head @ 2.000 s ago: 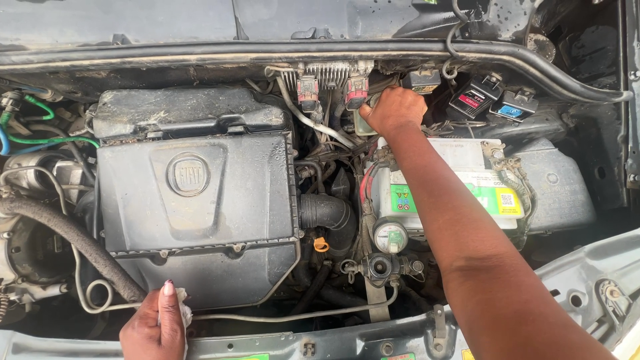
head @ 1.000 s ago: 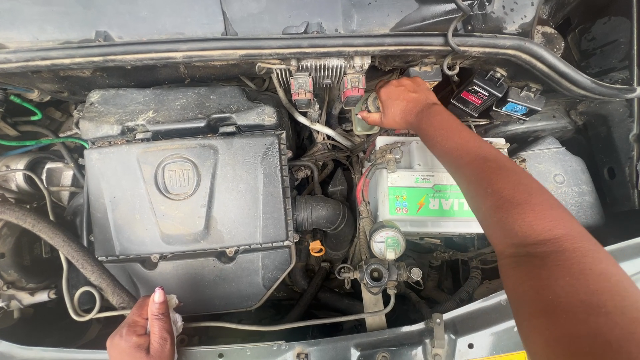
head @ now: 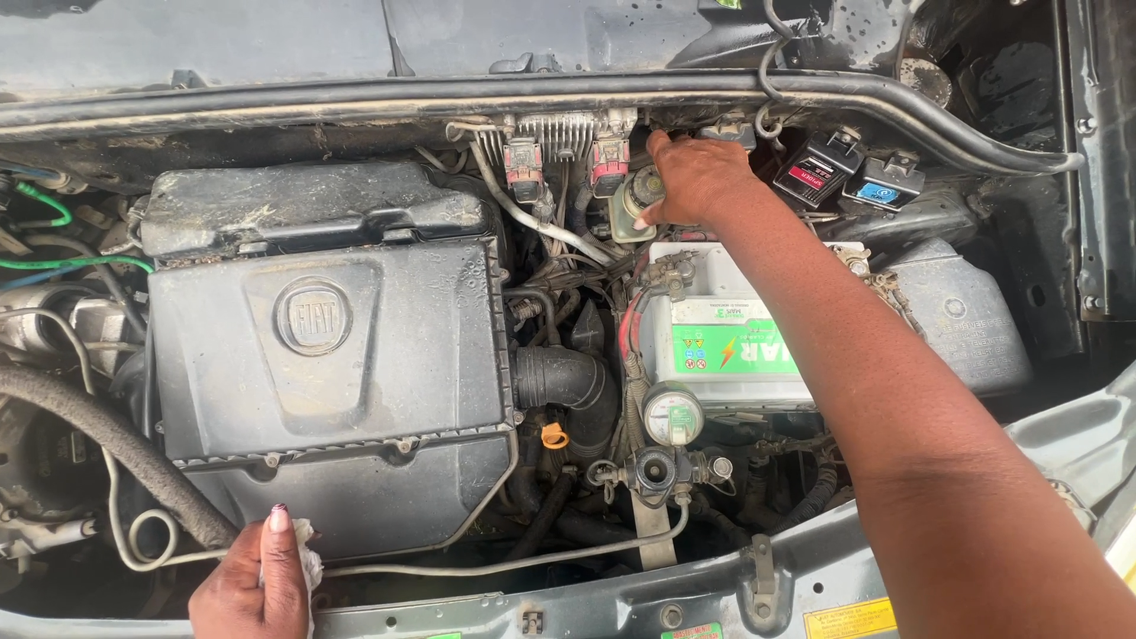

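Observation:
My right hand reaches across the car battery to the brake fluid reservoir at the back of the engine bay. Its thumb and fingers are spread at the reservoir's round cap; whether they grip it cannot be told. At the lower left my left hand is closed on a crumpled white cloth or paper, just in front of the black air filter housing, which bears a Fiat badge.
A pressure gauge and a metal valve stand in front of the battery. An orange dipstick handle shows beside the black intake hose. Two connectors hang from a finned metal module. The front crossmember spans the near edge.
My right hand has shifted slightly on the reservoir, and more of the cap and body shows than two seconds ago. My left hand keeps the white wad.

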